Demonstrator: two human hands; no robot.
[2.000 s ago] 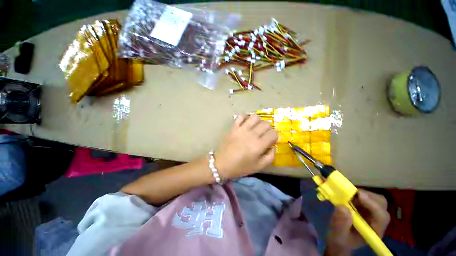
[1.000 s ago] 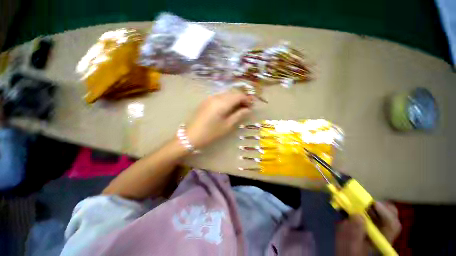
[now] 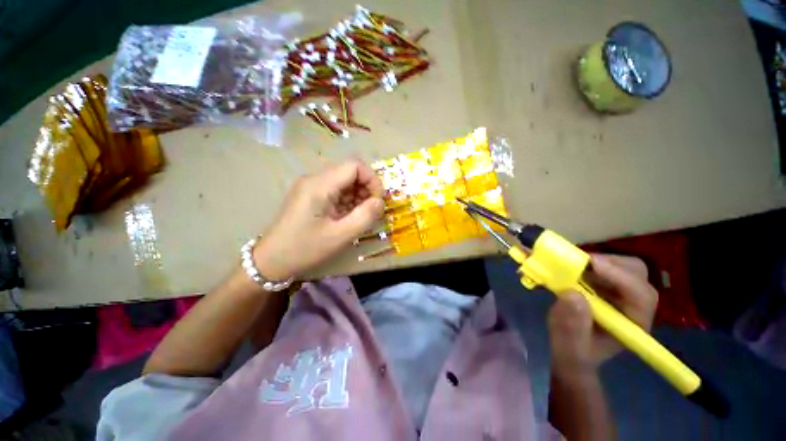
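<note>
The amber board panel (image 3: 444, 194) lies on the cardboard in front of me, with a few short leads (image 3: 375, 252) sticking out from its left edge. My left hand (image 3: 323, 215) is at the panel's upper left edge, fingers curled and pinched; whether a lead is between the fingertips cannot be seen. My right hand (image 3: 603, 301) grips the yellow soldering iron (image 3: 560, 261). The iron's dark tip and thin second tube point at the middle of the panel, over its surface. Contact cannot be told.
A heap of connector leads (image 3: 353, 60) lies beyond the panel, beside a clear bag of leads (image 3: 194, 82). Stacked amber panels (image 3: 86, 155) are at far left. A yellowish can (image 3: 616, 73) stands at the upper right. Shiny tape strips (image 3: 142, 232) are on the cardboard.
The view has shifted and turned. My left hand has moved from beside the lead heap back to the panel's left edge. My right hand still holds the iron over the panel.
</note>
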